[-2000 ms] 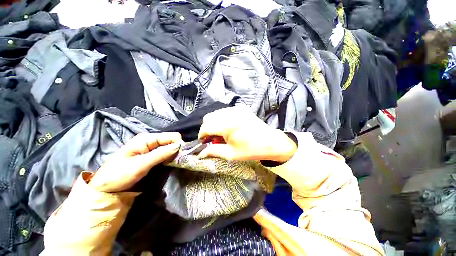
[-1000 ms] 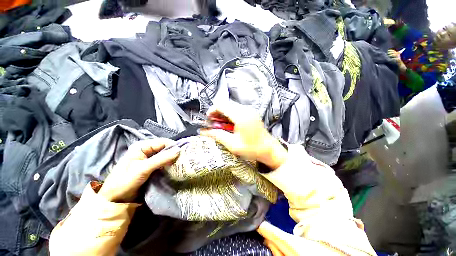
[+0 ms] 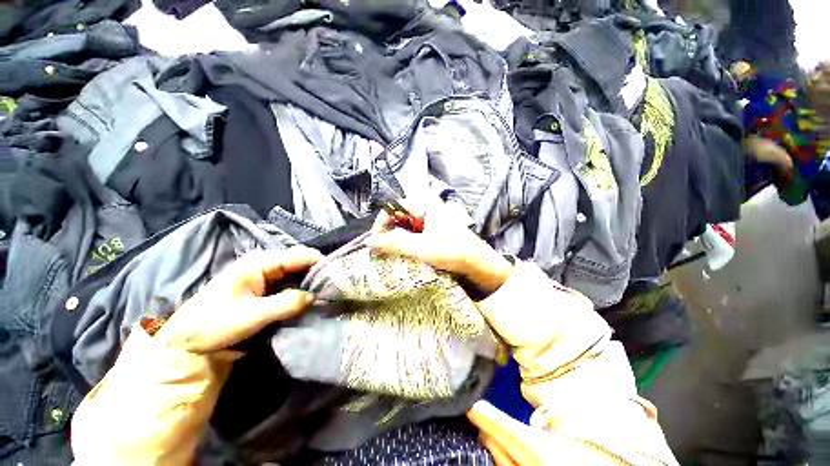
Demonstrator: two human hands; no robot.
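Observation:
The wrong side of a grey denim jacket (image 3: 309, 350) faces up near my lap, with dense yellow threads of embroidery (image 3: 409, 332) on a pale backing. My left hand (image 3: 241, 296) pinches the folded cloth edge at the left of the embroidery. My right hand (image 3: 446, 246) lies over the top edge of the embroidered part, its fingers on the cloth. Red-handled thread snips (image 3: 401, 219) show among its fingers, pointing up and left. The blades are too blurred to make out, and no loose thread end can be told.
Grey and black denim jackets (image 3: 464, 150) are heaped in front and to the left. One black jacket at the right has yellow embroidery (image 3: 657, 127). A person in patterned, colourful clothing (image 3: 783, 114) is at the far right. Grey cloth (image 3: 792, 391) lies at the lower right.
The snips, at the cloth edge between my hands two seconds ago, have been drawn back in my right hand. The embroidered part is spread wider, and my left hand still holds its edge.

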